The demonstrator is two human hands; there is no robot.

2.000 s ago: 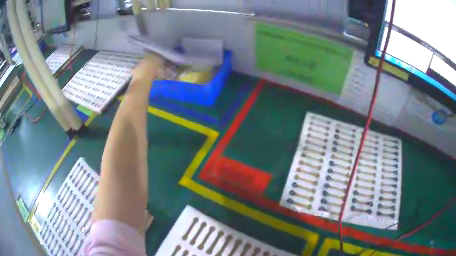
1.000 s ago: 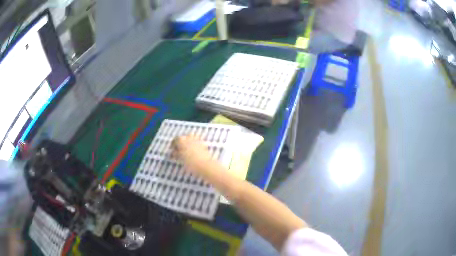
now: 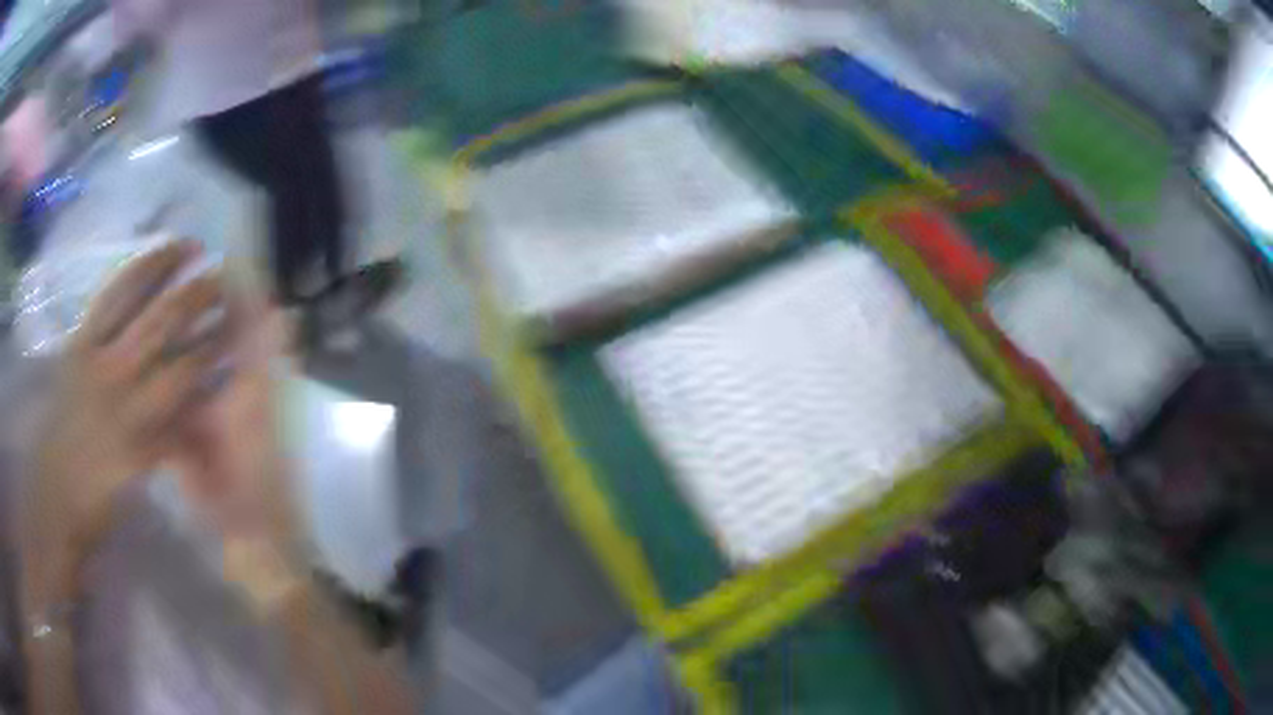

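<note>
The frame is strongly blurred. My left hand (image 3: 123,366) and my right hand (image 3: 240,419) are raised close together at the far left, away from the bench. The fingers overlap, and whether they hold anything cannot be told. A white tray (image 3: 810,405) lies on the green mat at the centre, its rows only faintly visible. Another white tray or stack (image 3: 628,210) lies beyond it to the left. The black fixture (image 3: 963,573) is at the lower right, partly cut off; its clamp position cannot be made out.
A rear white tray (image 3: 1089,335) lies beyond the red tape. A blue bin (image 3: 907,112) is at the back, near a green sheet (image 3: 1103,154) and a monitor (image 3: 1242,140). A person in dark trousers (image 3: 286,168) stands at the upper left. Yellow tape (image 3: 572,475) runs along the bench's left side.
The view has swung from the right-hand tray to the left side of the bench. My right hand is off that tray, and both my hands now show together at the far left.
</note>
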